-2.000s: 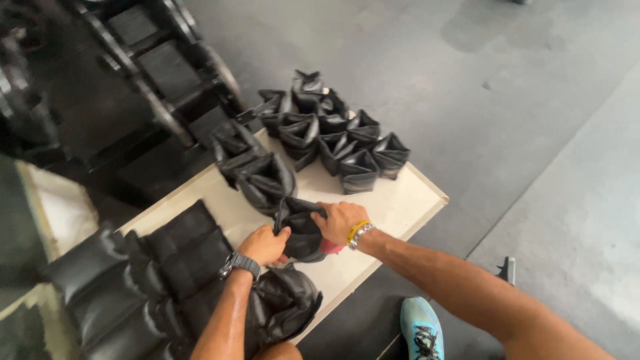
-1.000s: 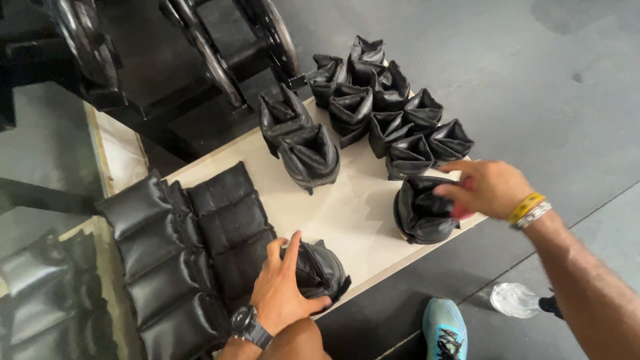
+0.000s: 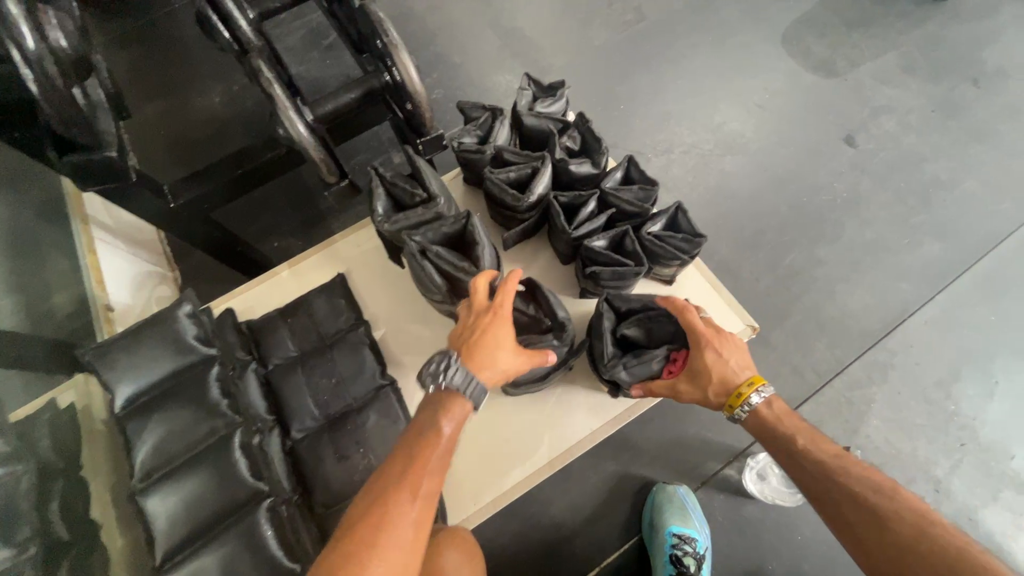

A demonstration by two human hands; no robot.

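Rolled black padded weights, probably ankle weights, stand on end on a cream board. My left hand (image 3: 496, 332) grips one rolled weight (image 3: 544, 320), fingers over its far left rim and thumb across its near side. My right hand (image 3: 700, 356) is curled round the right side of another rolled weight (image 3: 628, 336), with a bit of red cloth between hand and roll. The two rolls stand side by side, nearly touching. Behind my left hand are two larger rolls (image 3: 452, 252). Several smaller rolls (image 3: 612, 260) stand grouped behind my right hand.
Flat black padded weights (image 3: 192, 424) lie at the left of the cream board (image 3: 496, 472). A dumbbell rack (image 3: 344, 104) stands beyond it at the upper left. On the dark floor are a turquoise shoe (image 3: 676, 528) and a clear plastic bottle (image 3: 768, 480), partly behind my right forearm.
The roll by my left hand has moved from beside the flat weights to beside the other roll. My right hand has closed round its roll, where one second ago it was at the rim.
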